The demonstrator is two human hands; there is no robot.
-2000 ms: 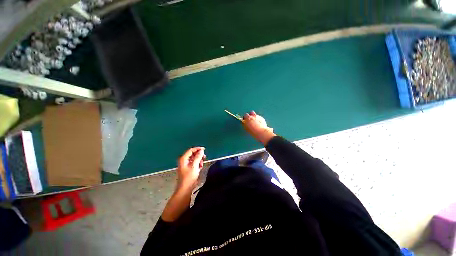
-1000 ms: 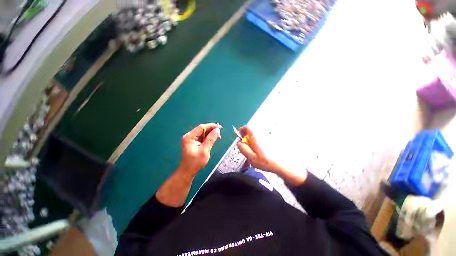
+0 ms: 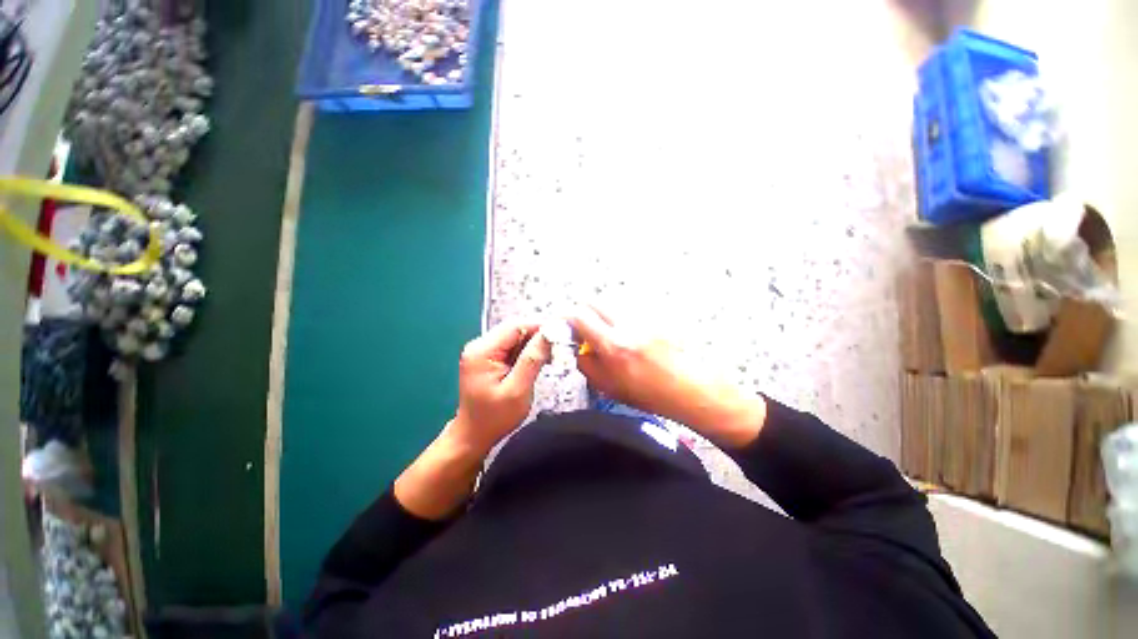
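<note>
My left hand [image 3: 497, 381] is near the middle of the view, its fingertips pinching a small pale workpiece [image 3: 550, 332] mostly hidden by the fingers. My right hand [image 3: 620, 363] is close on its right, closed around a yellow-handled utility knife [image 3: 584, 350]; only a bit of yellow shows. The blade is too small and washed out to make out. The two hands almost touch at the workpiece, above the floor just beyond the green bench edge.
The green bench [image 3: 381, 287] runs along the left, with a blue bin [image 3: 389, 97] of small parts at its far end. Silver-grey parts [image 3: 144, 281] and a yellow loop [image 3: 94, 260] are further left. A blue crate [image 3: 942, 137] and cartons [image 3: 1036, 431] stand at right.
The view has turned to the right, so the bench now lies on the left. My right hand has come from over the mat to my left hand, the knife now against or near the workpiece.
</note>
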